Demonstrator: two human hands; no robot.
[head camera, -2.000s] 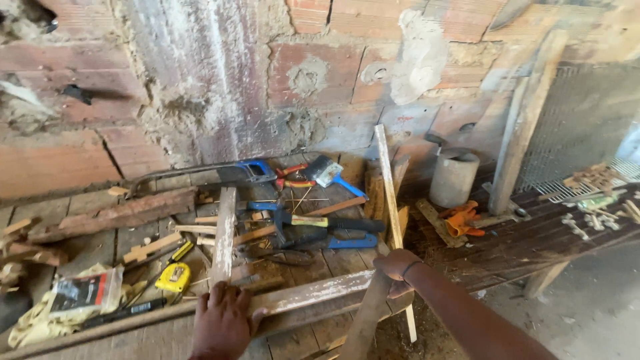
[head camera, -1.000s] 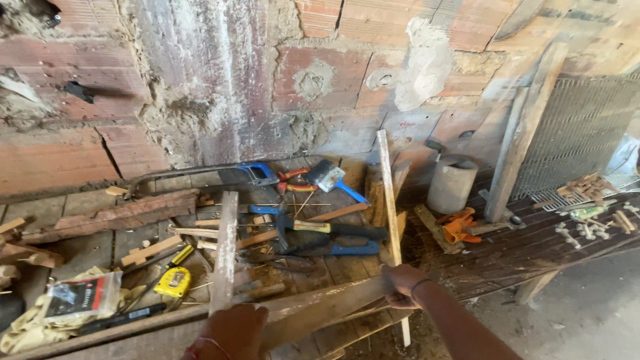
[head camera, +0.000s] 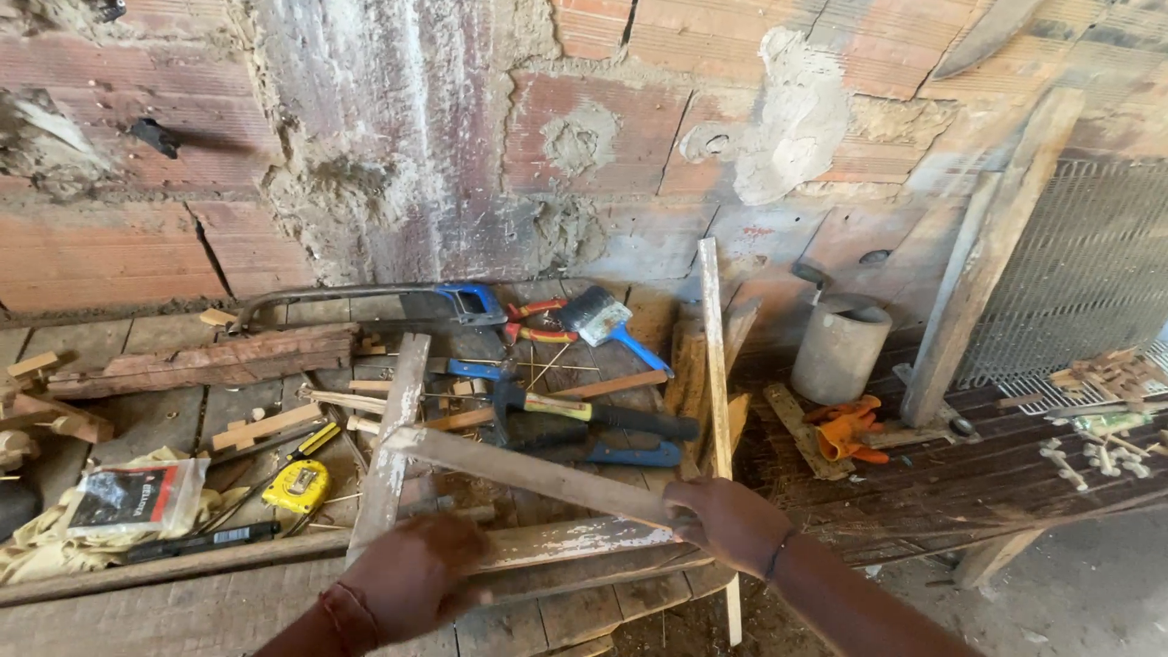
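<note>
My right hand (head camera: 730, 525) is closed on the right end of a flat wooden slat (head camera: 538, 474). The slat slants up to the left, where its other end overlaps an upright wooden strip (head camera: 394, 438) with flaking white paint. Beneath it lies another white-flecked strip (head camera: 584, 543). My left hand (head camera: 415, 575), blurred, is at the left end of that lower strip, beside the foot of the upright one; its grip is unclear. A narrow pale batten (head camera: 716, 365) stands close by my right hand. Behind the slat lie a hammer (head camera: 602, 415) and a blue-handled tool (head camera: 630, 453).
Along the wall lie a hacksaw (head camera: 365, 292), red-yellow pliers (head camera: 543, 335) and a blue-handled brush (head camera: 602, 319). A yellow tape measure (head camera: 299, 485) and plastic packet (head camera: 137, 497) are left. To the right are a grey cylinder (head camera: 839, 351), orange gloves (head camera: 844, 431) and a wire grille (head camera: 1077, 265).
The slat in my right hand has swung from pointing down toward me to slanting up left over the strips. My left hand has shifted away from the upright strip's lower part.
</note>
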